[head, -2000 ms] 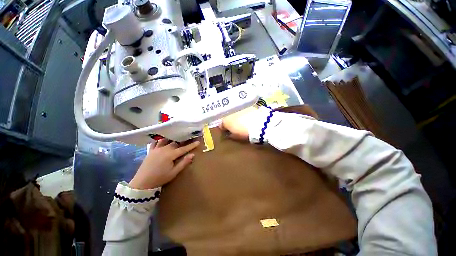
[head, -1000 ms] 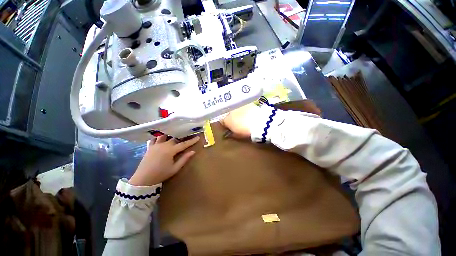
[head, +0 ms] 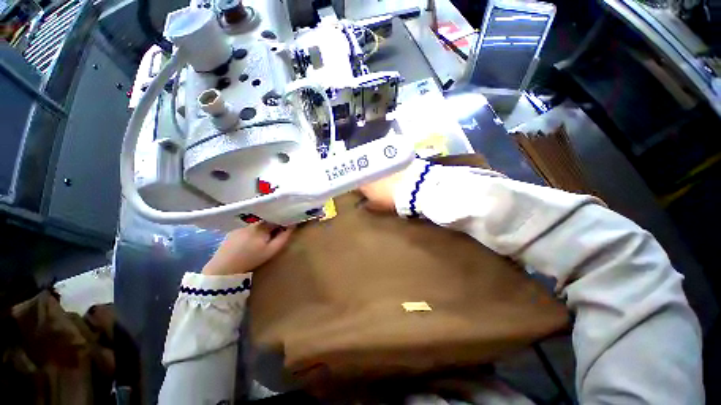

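Observation:
The brown fabric piece (head: 395,269) lies over the table front, its upper edge under the white sewing machine head (head: 237,134). A small pale-yellow tab (head: 416,306) is on its lower middle. A yellow clamp tab (head: 329,209) shows at the lamp's lower edge, between my hands. My left hand (head: 249,247) lies on the fabric's left upper edge, fingertips partly hidden under the lamp arm. My right hand (head: 383,194) is on the fabric's upper edge, partly hidden by the lamp (head: 356,168); a small dark thing shows at its fingers. I cannot tell whether either hand grips the cloth.
A bundle of brown cut pieces (head: 558,158) lies at the right. A white-framed screen (head: 511,47) stands behind the table. The pale base sheet (head: 431,115) shows beside the machine head. Brown cloth (head: 55,340) hangs or lies at the lower left.
The fabric and its pale tab have moved up toward the machine. The yellow clamp tab shows less below the lamp. My left hand has moved further under the lamp, its fingers now less visible.

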